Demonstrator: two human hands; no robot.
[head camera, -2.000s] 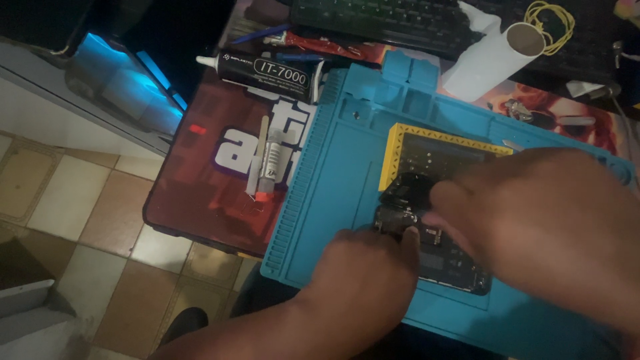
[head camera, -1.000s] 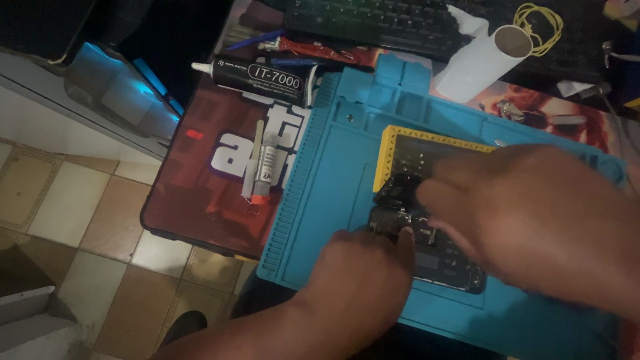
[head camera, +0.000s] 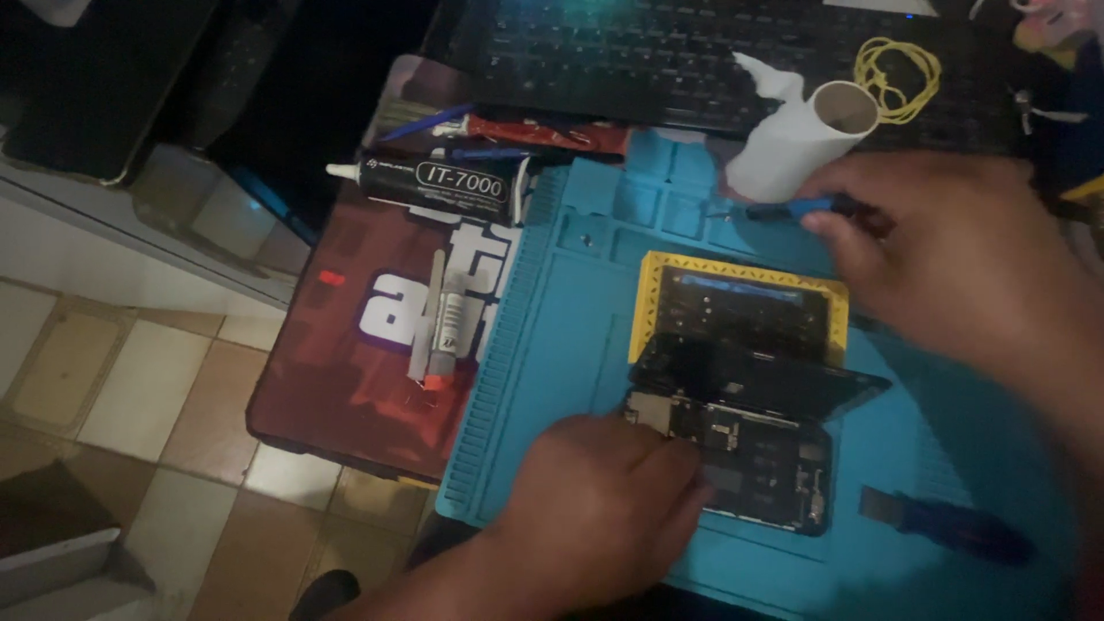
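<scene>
An opened smartphone (head camera: 759, 470) lies on the blue silicone repair mat (head camera: 561, 345), its inner parts facing up. Its dark screen (head camera: 750, 379) is tilted up along the far long side, in front of a yellow-framed tray (head camera: 645, 302). My left hand (head camera: 604, 492) rests on the near left edge of the phone body, fingers curled; whether it grips the phone is hard to tell. Over the mat's far right part, my right hand (head camera: 914, 233) holds a small blue and black screwdriver (head camera: 802, 208) between thumb and fingers, its tip pointing left over the mat's compartments.
A black glue tube (head camera: 440, 183), a red tube (head camera: 548, 134) and a small clear tube with a red cap (head camera: 447, 323) lie left of the mat. Behind it are a keyboard (head camera: 604, 69), a paper roll (head camera: 780, 147) and yellow cord (head camera: 931, 82). A dark-handled flat tool (head camera: 957, 522) lies right.
My right hand has moved from over the phone to the mat's far right side, and the screwdriver now shows. The phone's inside and raised screen are more visible. My left hand stays at the phone.
</scene>
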